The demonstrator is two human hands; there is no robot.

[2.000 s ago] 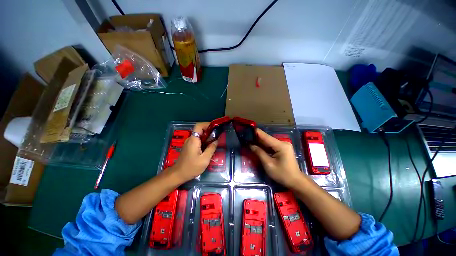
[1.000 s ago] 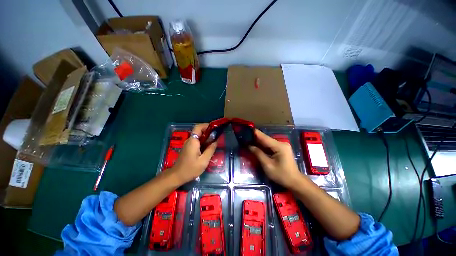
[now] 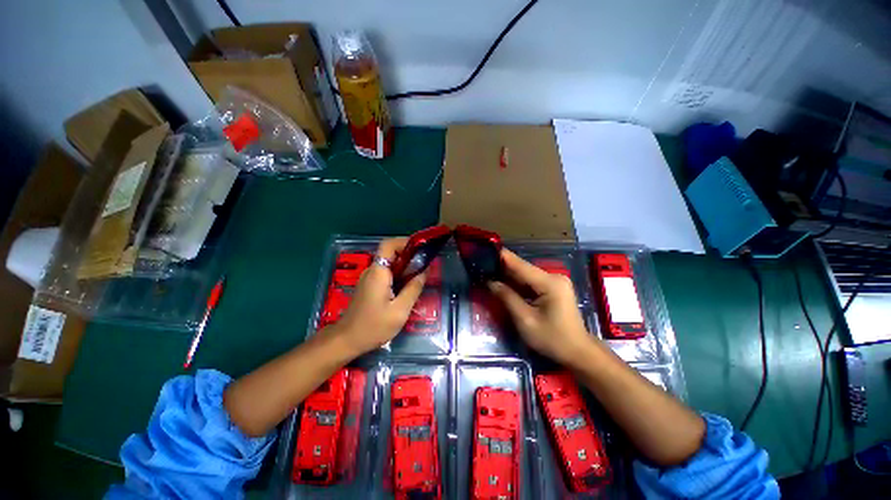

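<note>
My left hand (image 3: 376,305) holds a red and black keypad phone (image 3: 422,256), tilted, with the thumb on its dark front. My right hand (image 3: 547,311) holds a second such phone (image 3: 479,256), also tilted, thumb at its lower end. The tops of the two phones meet or nearly meet above the clear blister tray (image 3: 452,376). Several open-backed red phones lie in the tray's front pockets, one of them at the front right (image 3: 572,435). A red phone with a white rectangle in its back (image 3: 619,298) lies at the back right. The phones' screens look dark; their keys are too small to tell.
Behind the tray lie a cardboard sheet (image 3: 508,190) and white paper (image 3: 625,186). A drink bottle (image 3: 362,103), boxes and a plastic bag (image 3: 256,137) stand or lie back left. A red pen (image 3: 204,322) is at left. A teal instrument (image 3: 733,207) with cables is at right.
</note>
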